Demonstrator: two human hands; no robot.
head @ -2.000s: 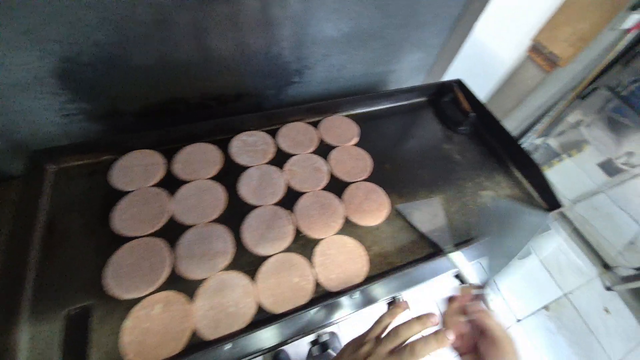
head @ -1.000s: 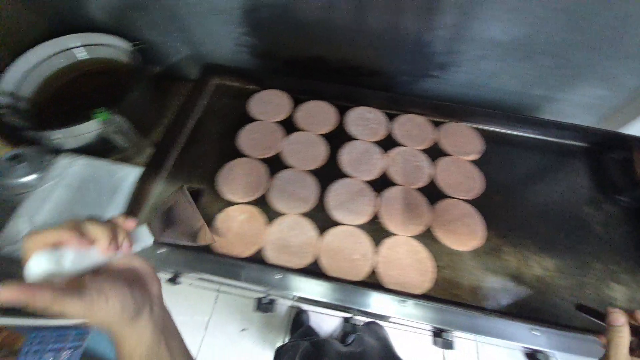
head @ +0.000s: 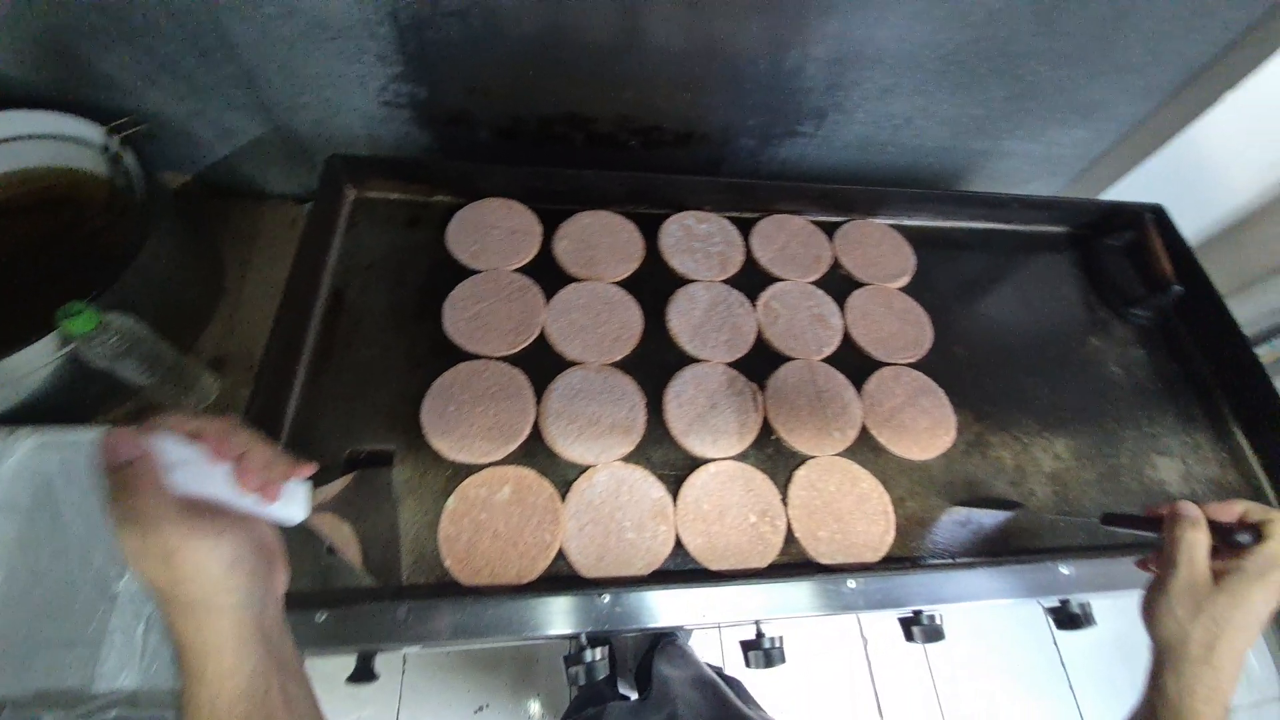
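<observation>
Several round flat patties (head: 711, 320) lie in four rows on a black flat-top griddle (head: 1010, 370). My right hand (head: 1205, 570), at the right front, grips the dark handle of a metal spatula (head: 975, 527), whose blade rests on the griddle near the front edge. At the left front, my left hand (head: 205, 490) is blurred and closed around a white handle (head: 230, 480). That handle belongs to a scraper-like tool, its blade (head: 338, 535) low over the griddle's front left corner, to the left of the front patties. The tool's exact kind is hard to tell.
A large pot (head: 55, 150) of dark liquid stands at the left, with a clear bottle (head: 140, 350) with a green cap beside it. Clear plastic sheeting (head: 60, 560) lies at the lower left. Control knobs (head: 763, 648) stick out below the front rim. A dark wall (head: 600, 90) rises behind.
The view swung left after the first frame, then partly back. One second ago my left hand was left of the griddle; now its tool is over the front left corner.
</observation>
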